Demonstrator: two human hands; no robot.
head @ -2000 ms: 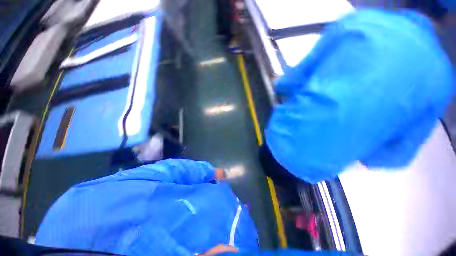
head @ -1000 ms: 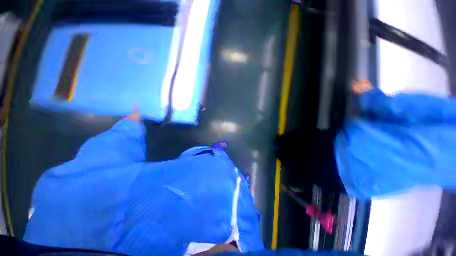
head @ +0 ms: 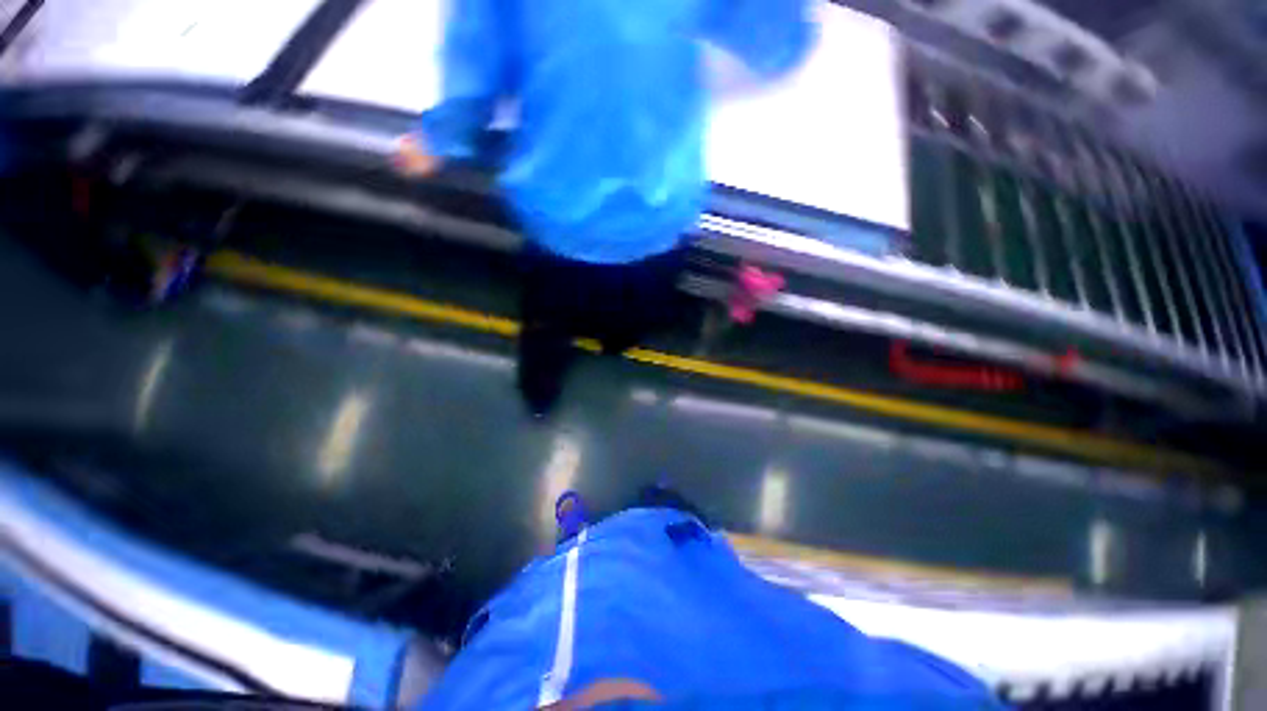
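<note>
Neither my left hand nor my right hand can be made out; my blue coat fills the bottom middle, and a bare skin patch at the lower edge is not clearly a hand. The light-blue-covered table [head: 373,664] is cut off at the lower left, with a white-and-black strip [head: 195,611] along its edge. A white foam tray [head: 889,618] with a slotted edge lies at the lower right, partly hidden by my coat. The view is blurred.
A person in blue [head: 605,125] stands at the roller conveyor [head: 1056,299] across the aisle, one hand near its rail. Large white rectangles [head: 820,132] lie on it. A pink tool [head: 753,292] and red coiled hose [head: 973,370] hang at the rail. Yellow line [head: 834,392] on green floor.
My view has turned right: the conveyor now runs across the top and the table has slid to the lower left. My left hand, at the table edge before, has gone from view. The foam tray has appeared.
</note>
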